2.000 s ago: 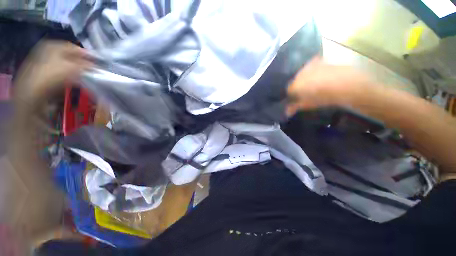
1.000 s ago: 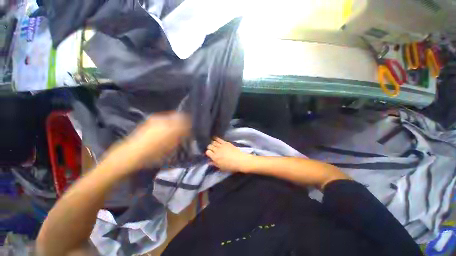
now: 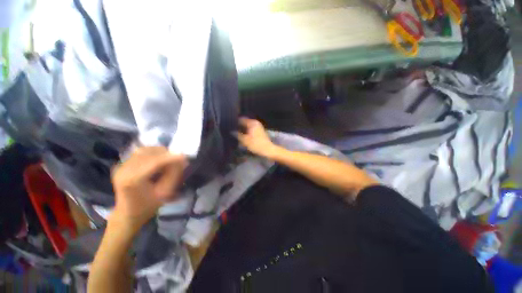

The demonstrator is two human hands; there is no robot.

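A striped garment panel (image 3: 154, 86), pale with dark streaks, hangs from the table towards my lap, beside a dark grey panel (image 3: 222, 86). My left hand (image 3: 146, 177) is at the lower end of the pale cloth, fingers curled on its edge, slightly blurred. My right hand (image 3: 254, 137) is at the right edge of the dark grey panel, its fingertips partly hidden there. More striped cloth lies in folds on my lap between the hands.
The white table (image 3: 309, 34) has a green edge (image 3: 343, 62). Scissors (image 3: 405, 31) with red and orange-yellow handles lie at its right, more orange handles behind. A heap of striped cloth (image 3: 423, 149) is at right. A red crate (image 3: 48, 209) stands low at left.
The view has swung rightward. My left hand has moved from the dark cloth to the pale cloth's edge. The pale cloth now hangs lower in front of me. My right hand remains beside the dark panel.
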